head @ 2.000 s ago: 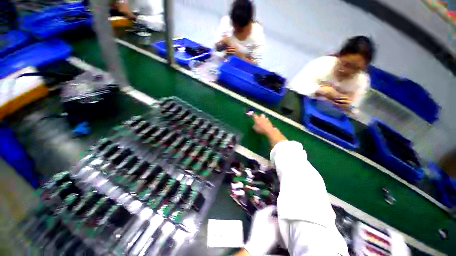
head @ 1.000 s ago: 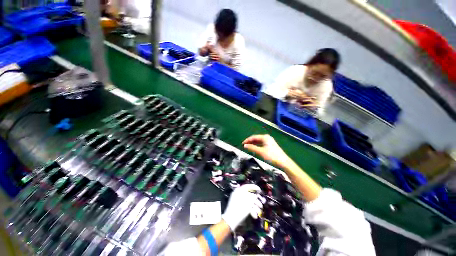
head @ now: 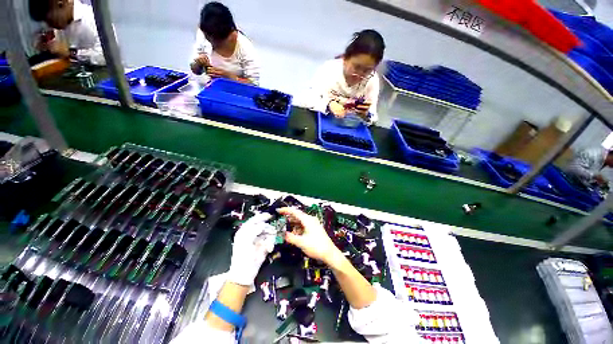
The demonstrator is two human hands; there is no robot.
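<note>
My left hand (head: 252, 247), in a white glove with a blue wrist band (head: 227, 314), holds a small green circuit board assembly (head: 279, 230) above the heap. My bare right hand (head: 306, 232) holds the same assembly from the right, its fingers near the gloved fingertips. The assembly is partly hidden by the fingers. The heap of black parts with boards and wires (head: 310, 274) lies under and around both hands. The clear blister tray (head: 151, 310) at the left bears rows of black and green units.
A white sheet (head: 464, 282) with rows of red-marked parts lies right of the heap. Beyond runs the green conveyor (head: 282, 166) with a few single units. Blue bins (head: 235, 102) and several seated people are across it. Metal frame posts (head: 111, 54) stand at the left.
My right hand has come back from over the belt to the heap and met my gloved left hand at a board assembly. The view has turned right, bringing the white sheet fully into view.
</note>
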